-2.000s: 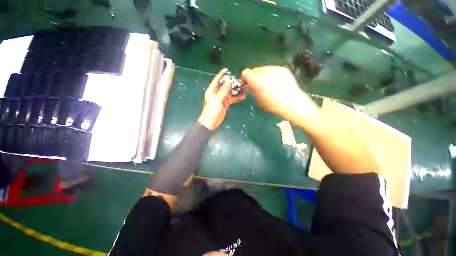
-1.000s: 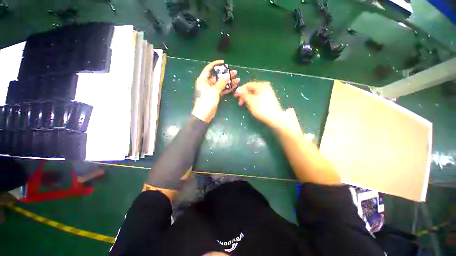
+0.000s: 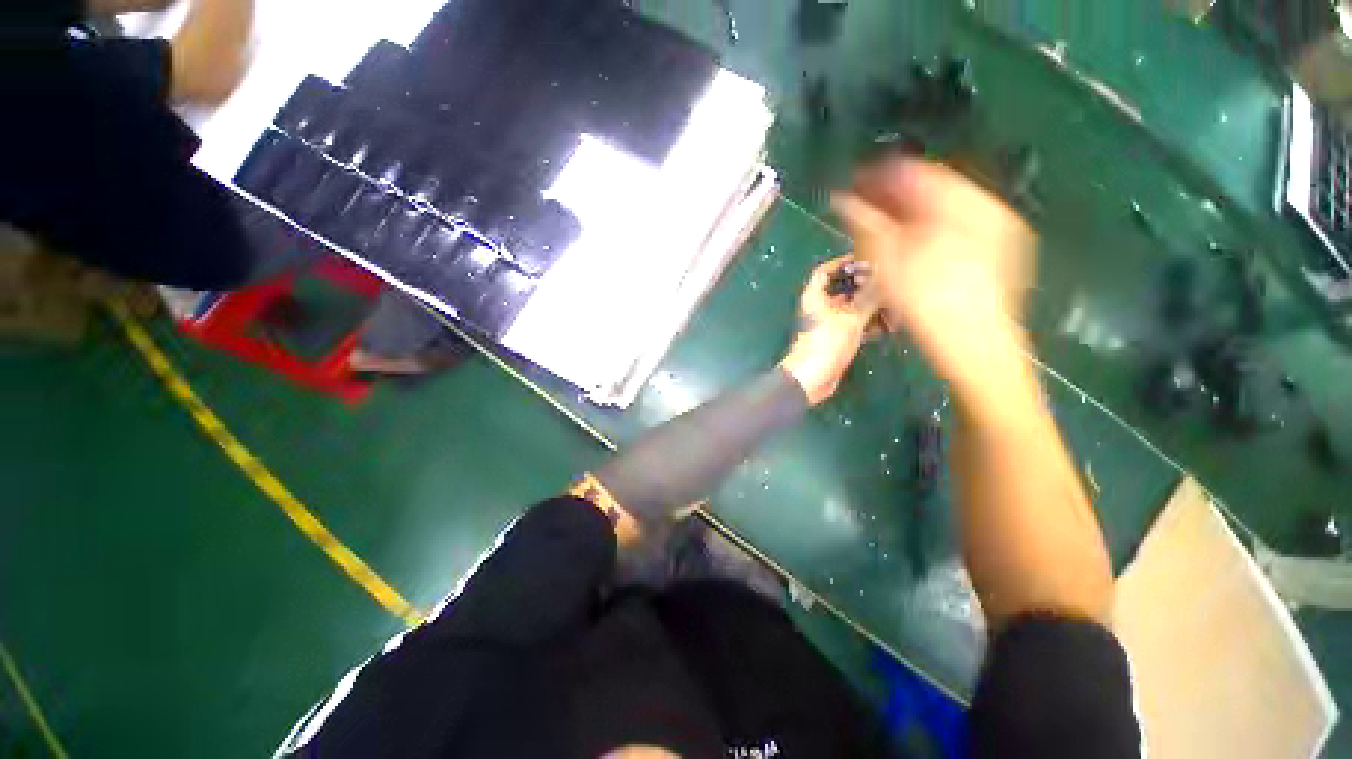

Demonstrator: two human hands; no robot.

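My left hand is over the green bench and holds a small dark and pale piece, by its look a circuit board assembly. Part of the piece is hidden by my fingers. My right hand is blurred, just above and to the right of my left hand. Its fingers cannot be made out, so I cannot tell whether it holds anything.
Rows of black plastic housings lie on stacked white sheets at the upper left. A tan board lies at the lower right. Dark corded units lie on the far green strip. Another person's arm and a red stool are at the left.
The view has turned, so the housing stack now sits nearer the middle and another person shows at the left. My right hand has risen from beside my left hand to above it.
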